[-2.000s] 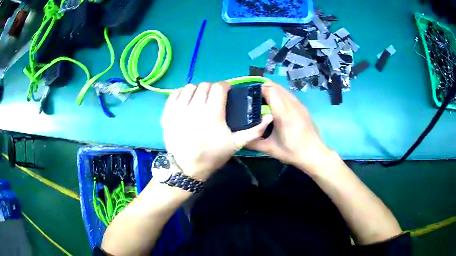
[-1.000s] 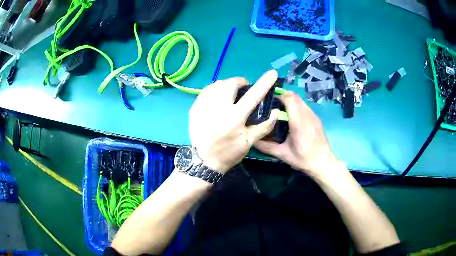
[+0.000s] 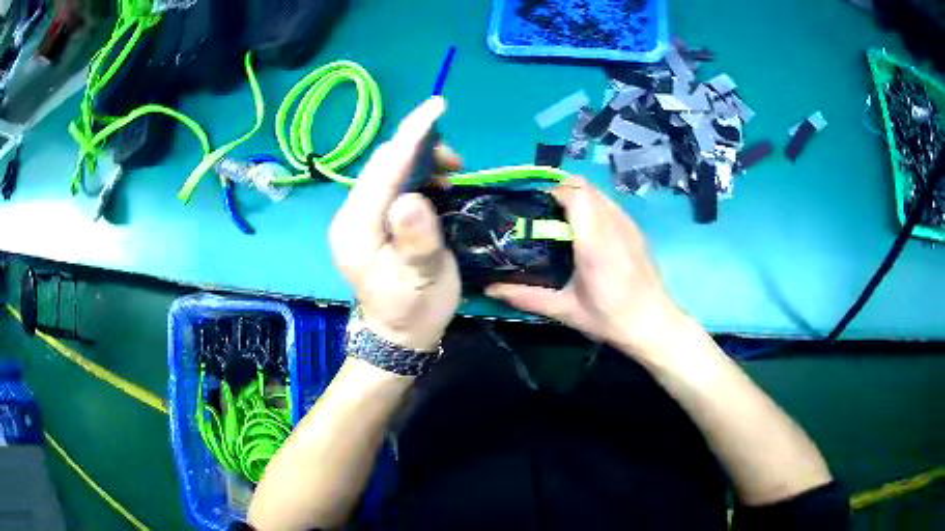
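Note:
A black box [image 3: 497, 254] is held over the bench's front edge with its open inside facing up; fine wires and a short green cable end show in it. My right hand [image 3: 617, 264] grips its right end. My left hand [image 3: 399, 233] is at its left, holding a separate dark piece [image 3: 423, 166], likely the cover, tilted up. A flat green cable [image 3: 497, 176] runs along the box's far side to a coil [image 3: 326, 124] on the mat. A blue rod [image 3: 446, 71] lies beyond my left hand.
A blue tray of tiny dark screws [image 3: 580, 50] and a pile of grey-black strips [image 3: 674, 130] lie beyond. Blue-handled pliers [image 3: 236, 205] lie left. A green tray [image 3: 893, 145] and black cord [image 3: 881, 272] are right. A blue crate [image 3: 184, 415] stands below left.
My left hand has moved left from over the box and turned, lifting the dark piece off. The box's wired inside now shows. My right hand still grips the box.

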